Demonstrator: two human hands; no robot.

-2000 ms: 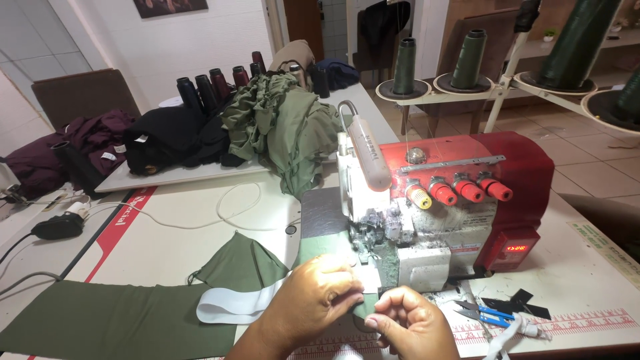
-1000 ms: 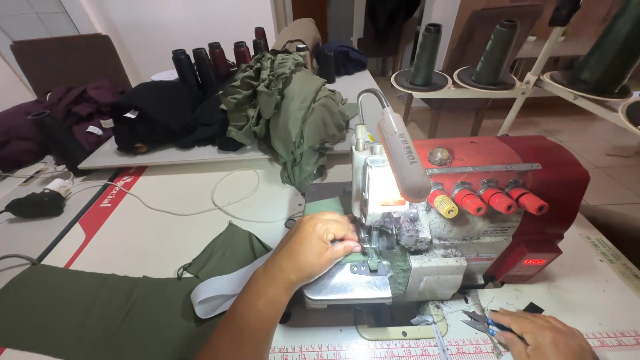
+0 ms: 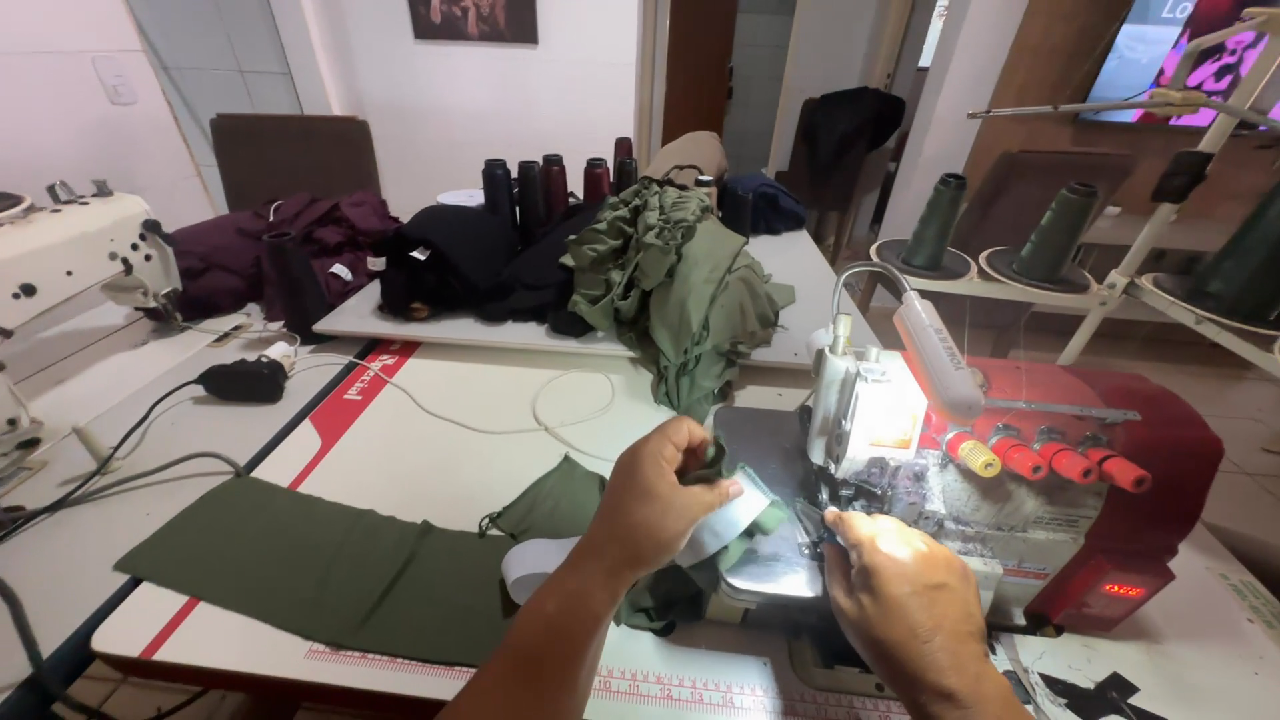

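Observation:
My left hand [image 3: 655, 500] pinches green fabric together with a strip of white elastic [image 3: 715, 525], lifted beside the metal plate [image 3: 770, 560] of a red and white overlock sewing machine [image 3: 1070, 480]. At the needle area, my right hand [image 3: 900, 590] is closed around a small tool, probably thread snips, whose metal tips [image 3: 812, 518] point toward the fabric; its handle is hidden in the fingers. A flat dark green fabric panel [image 3: 340, 570] lies on the table to the left, partly behind my left forearm.
A lamp [image 3: 935, 350] lights the needle area. Green thread cones [image 3: 938, 225] stand on a rack behind the machine. Heaped green garments [image 3: 690, 290], black clothes [image 3: 450, 260] and several dark cones sit on the back table. A white cable [image 3: 440, 420] crosses the tabletop. Another sewing machine [image 3: 70, 250] stands left.
My left hand has drawn back from the needle area with the fabric and elastic. My right hand has moved from the blue-handled snips on the table up to the machine plate. The view has tilted up.

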